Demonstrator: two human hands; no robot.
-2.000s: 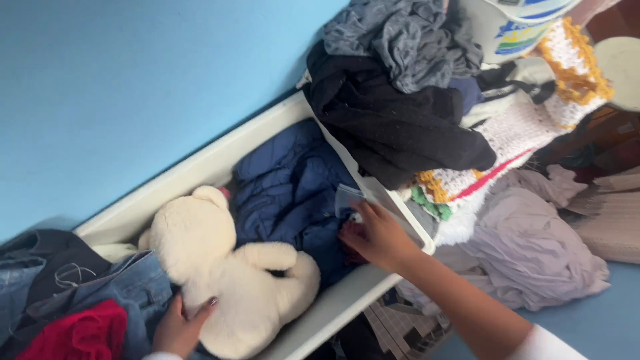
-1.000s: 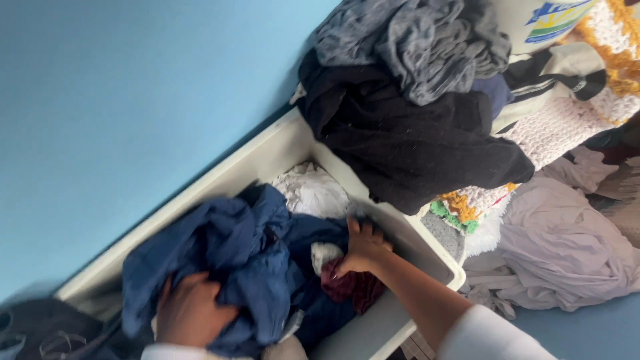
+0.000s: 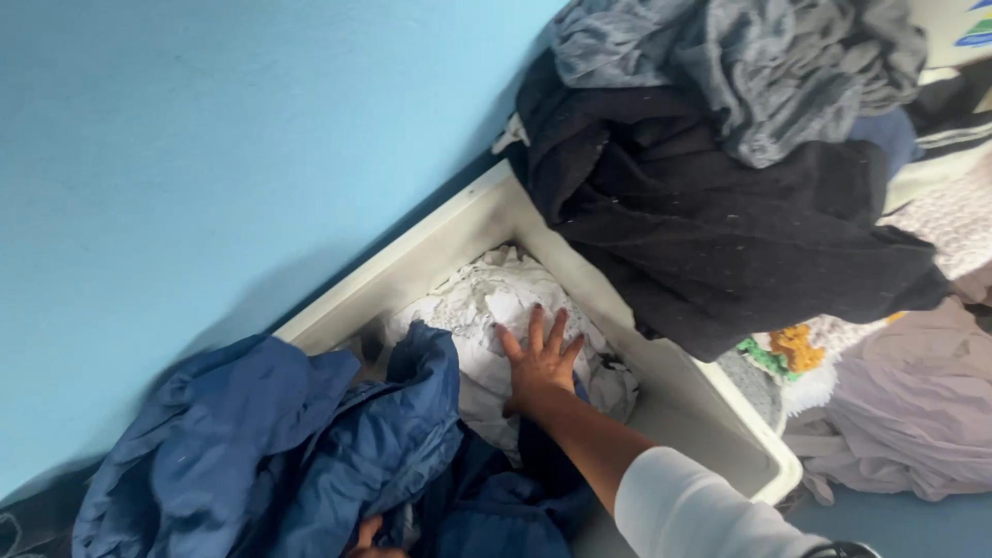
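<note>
My right hand (image 3: 542,367) lies with spread fingers on a crumpled white cloth (image 3: 480,310) in the corner of a white plastic bin (image 3: 387,275). My left hand (image 3: 374,542) shows only in part at the bottom edge, against a blue garment (image 3: 364,457); the rest of it is hidden, so its hold cannot be told. The blue garment is bunched up over the left part of the bin. More dark blue fabric (image 3: 504,511) lies below my right wrist.
Black (image 3: 744,232) and grey (image 3: 744,62) garments are heaped over the bin's right end. Beyond them lie a crocheted piece (image 3: 949,217) and pale mauve fabric (image 3: 914,411). A light blue wall (image 3: 194,155) runs along the left side.
My right hand has left the dark red item for the white cloth. The blue garment is drawn back to the left, baring more white cloth. The plush bear seen two seconds ago is out of sight.
</note>
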